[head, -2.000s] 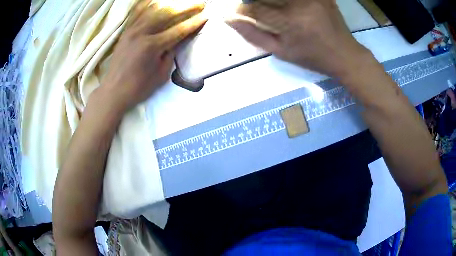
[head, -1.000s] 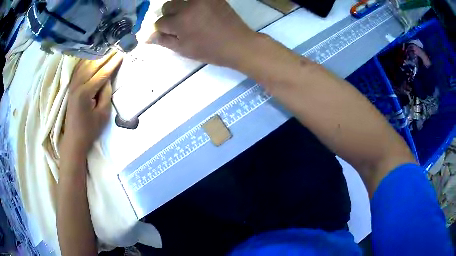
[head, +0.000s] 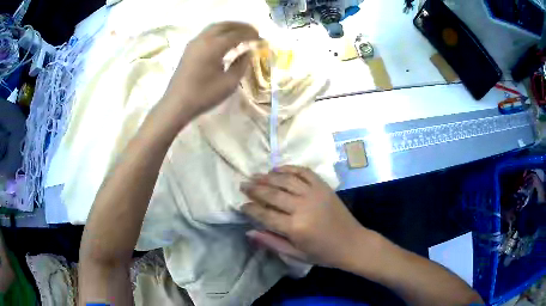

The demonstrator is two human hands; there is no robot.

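Observation:
The cream fabric panel [head: 203, 149] spreads over the table and hangs over its front edge. A narrow white tape [head: 274, 128] runs down the cloth between my hands. My left hand [head: 212, 63] holds a bunched edge of the cloth near the machine, fingers slightly blurred. My right hand [head: 293, 209] lies lower on the panel at the tape's lower end, fingers bent; whether it grips the cloth or tape I cannot tell. The machine head [head: 317, 12] shows only in part at the top edge.
A black smartphone [head: 458, 48] lies at upper right, with small coloured handles [head: 512, 105] below it. The ruler strip [head: 443, 136] runs along the front edge. A blue basket [head: 494, 239] stands at lower right. Tangled white strips [head: 57, 119] hang at left. Part of a person shows at lower left.
The cream cloth now covers the table's middle, with the white tape in view. My right hand has come down from the machine area onto the cloth. The view has shifted.

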